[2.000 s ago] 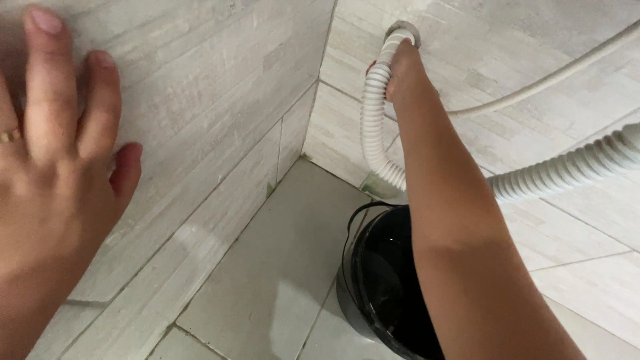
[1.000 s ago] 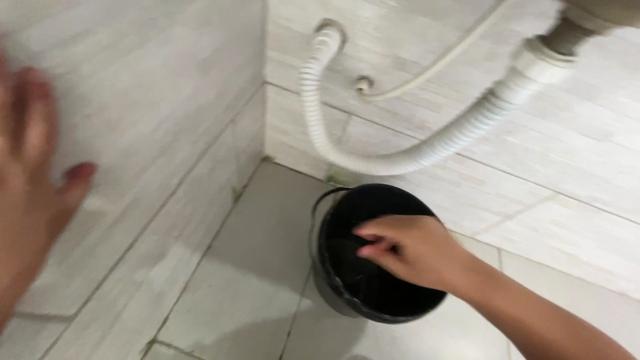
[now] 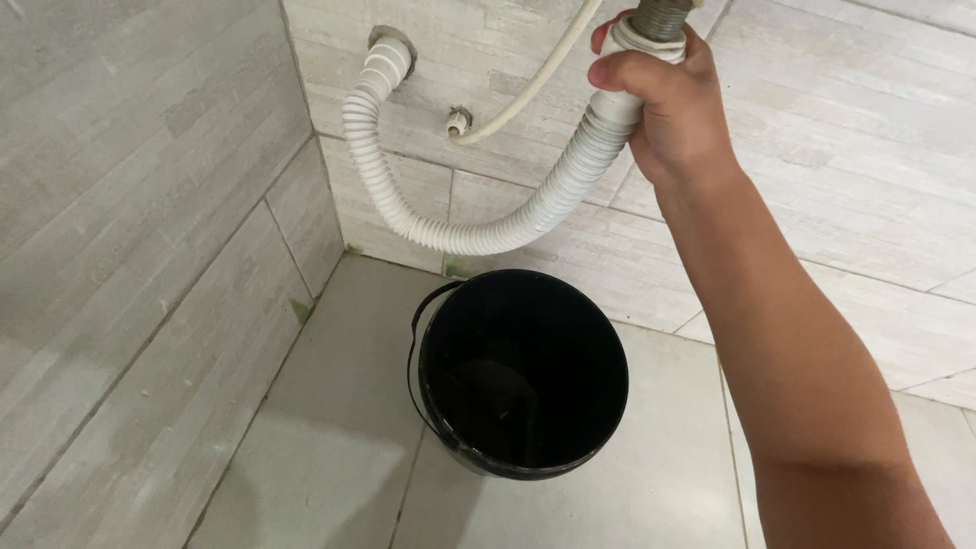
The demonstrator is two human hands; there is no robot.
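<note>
My right hand [image 3: 675,99] is wrapped around the white slip nut [image 3: 646,44] at the upper end of a corrugated plastic drain hose [image 3: 473,238]. Just above the nut shows a grey threaded tailpiece [image 3: 662,18]. From there the hose sags in a U, and its other end enters a round hole in the tiled wall at upper left. Below the bend, a black plastic bucket [image 3: 524,465] stands upright on the floor, its handle hanging to the left; its dark inside hides any contents. My left hand is out of the frame.
A thin white supply hose [image 3: 545,70] runs from a wall fitting [image 3: 459,120] up past the drain hose. Tiled walls [image 3: 152,191] meet in the corner behind the bucket. Light floor tiles [image 3: 335,396] surround the bucket, with greenish stains along the wall's foot.
My right hand has gone from the hose's wall end, over the bucket, to the nut at its upper end. My left hand, earlier by the left wall, has left the view.
</note>
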